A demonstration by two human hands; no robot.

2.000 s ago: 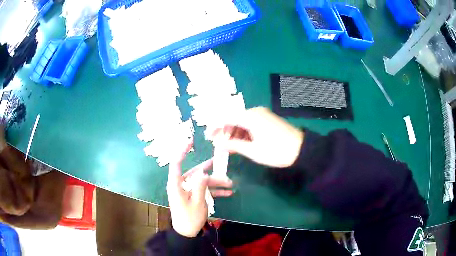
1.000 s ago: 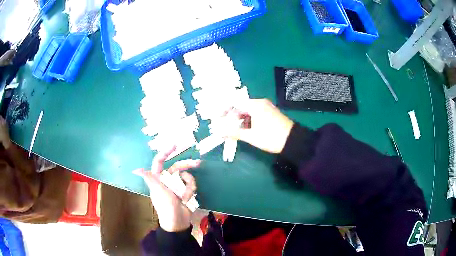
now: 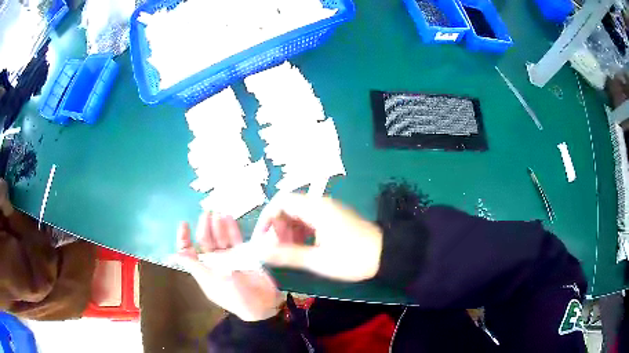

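Note:
White plastic pieces lie side by side in two jagged rows, a left row [image 3: 224, 148] and a right row [image 3: 296, 131]. My left hand [image 3: 231, 265] is palm up at the table's front edge, its fingers spread. My right hand [image 3: 321, 238] is over the left palm, thumb and fingers curled together. Both hands are bright and blurred. A pale shape lies between them, but I cannot tell whether it is a white piece. The lower end of a white piece [image 3: 317, 187] shows just above my right hand.
A blue basket [image 3: 255, 61] heaped with white pieces stands behind. To the right are a black tray [image 3: 429, 143], black bits [image 3: 398, 196], silvery bits [image 3: 485, 209], tweezers [image 3: 541, 195] and a white strip [image 3: 566, 162]. Blue bins [image 3: 90, 88] stand left. Another person's brown sleeve [image 3: 34, 262] is at left.
My right hand has moved down and left from the rows to my left hand. My left hand has turned flatter. The white pieces seen in its fingers no longer show clearly.

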